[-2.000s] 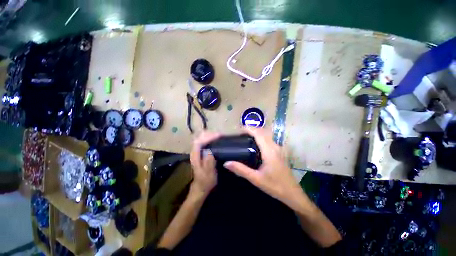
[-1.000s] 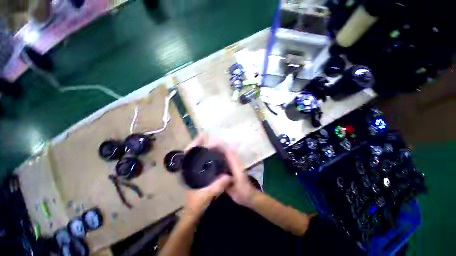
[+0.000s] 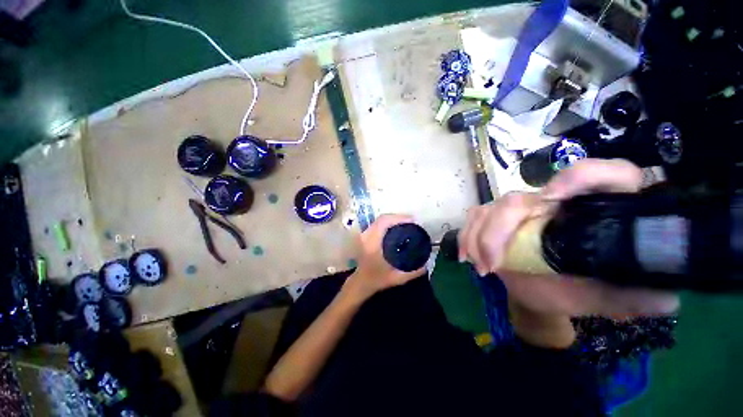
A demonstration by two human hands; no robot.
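My left hand (image 3: 381,259) is closed around a black cylinder housing (image 3: 406,248), its flat round end facing up, over the bench's front edge. My right hand (image 3: 521,236) grips the pale grip of a thick dark electric screwdriver (image 3: 627,240). Its thin bit points left, close to the housing's side; I cannot tell whether it touches. Screws are too small to tell. A glossy black end cap (image 3: 315,204) lies on the bench left of the housing. Three more end caps (image 3: 229,195) are grouped further left, above the dark-handled pliers (image 3: 216,230).
A white cable (image 3: 308,122) loops across the back of the bench. A hammer (image 3: 470,120) lies at right, beside a pale box with a blue flap (image 3: 531,53). Ringed plates (image 3: 147,267) and sorting bins (image 3: 49,375) are at lower left. A blue crate (image 3: 627,383) is at lower right.
My right hand has left the housing and now holds the screwdriver. My left hand alone holds the housing. The view has swung right, and a third cap has joined the group since the first frame.
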